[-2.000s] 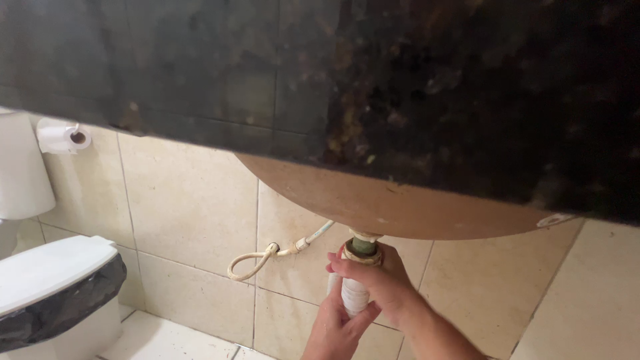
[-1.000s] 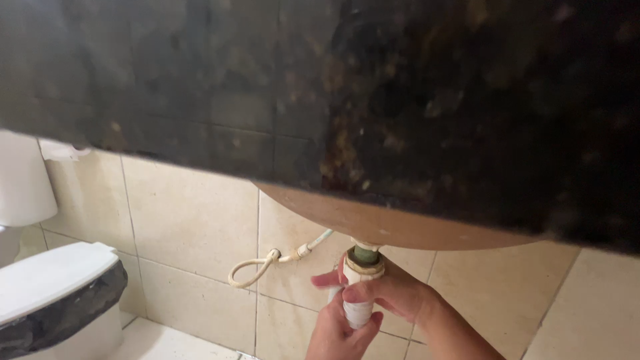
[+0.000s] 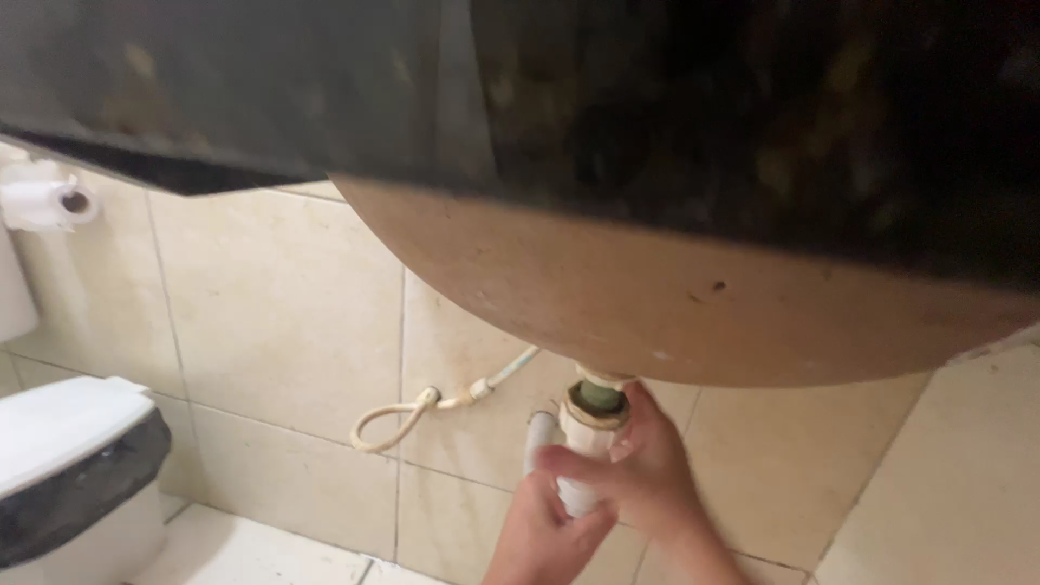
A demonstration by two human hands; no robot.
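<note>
A white corrugated plastic drain pipe (image 3: 578, 496) hangs below the sink, its wide collar (image 3: 597, 414) around a greenish tailpiece (image 3: 601, 396) under the basin's rounded underside (image 3: 634, 317). My left hand (image 3: 548, 520) grips the pipe's lower part. Around the collar and upper pipe is my right hand (image 3: 650, 471), its fingers reaching up beside the tailpiece and its thumb across the front. Behind the pipe, a bend of white tube (image 3: 539, 435) shows at the wall.
A dark stone countertop (image 3: 520, 106) fills the upper view. A cream supply hose (image 3: 390, 443) loops from the tiled wall (image 3: 276, 325). At the left are a toilet paper roll (image 3: 49, 199) and a white-lidded bin (image 3: 65, 431) with a black bag.
My right hand has shifted up the pipe, its fingers now beside the tailpiece. The view has moved, showing more of the basin's underside.
</note>
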